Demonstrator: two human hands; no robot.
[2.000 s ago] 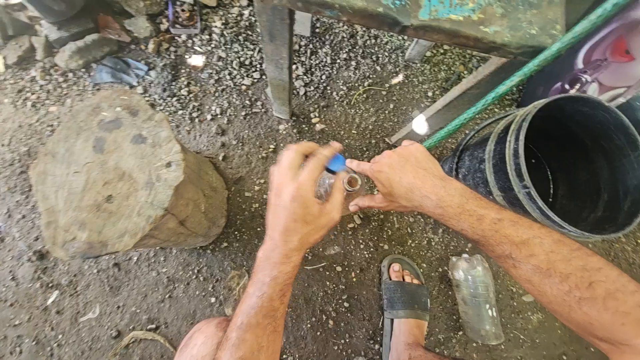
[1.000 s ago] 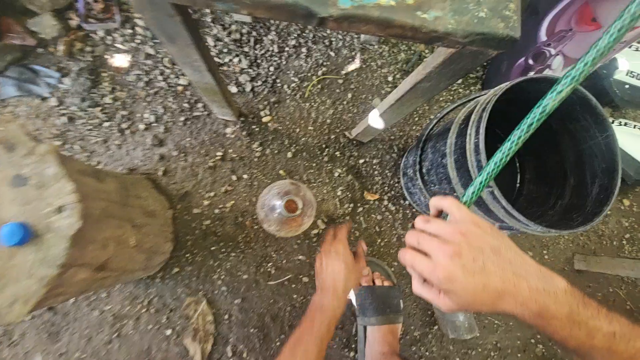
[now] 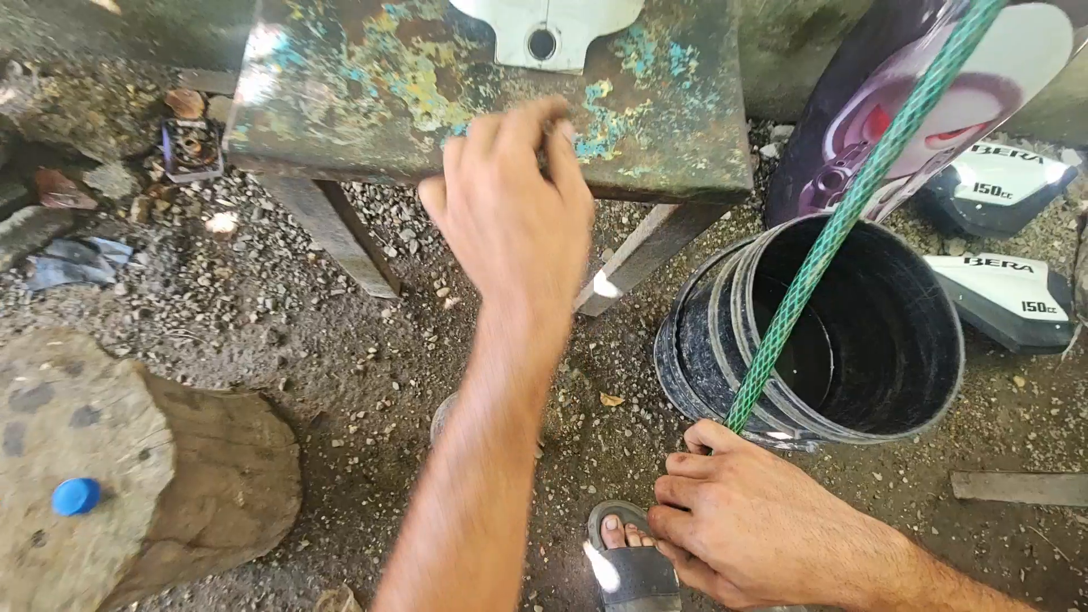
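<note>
My right hand (image 3: 739, 518) is closed around the lower visible part of a green braided hose (image 3: 837, 229), which crosses over the black bucket's mouth. Over the front edge of the paint-worn table (image 3: 382, 93), my left hand (image 3: 514, 187) is slightly blurred, thumb and forefinger apart, and nothing shows in it. A clear plastic bottle (image 3: 440, 418) on the ground is mostly hidden behind my left forearm. The blue bottle cap (image 3: 76, 496) lies on top of the wooden stump (image 3: 217, 476). On the table is a white panel (image 3: 540, 42) with a round hole.
The black bucket (image 3: 888, 340) leans at right, near two white and black Bera motorcycle side covers (image 3: 990, 189) and a purple printed panel (image 3: 901, 127). A wood strip (image 3: 1020, 489) lies at lower right. Table legs (image 3: 336, 234) slant down to the gravel. My sandaled foot (image 3: 633, 569) is below.
My hands were together at the bottle; my right hand then took hold of the green hose. My left hand has moved from near my foot up to the table. The blue cap now rests on the stump.
</note>
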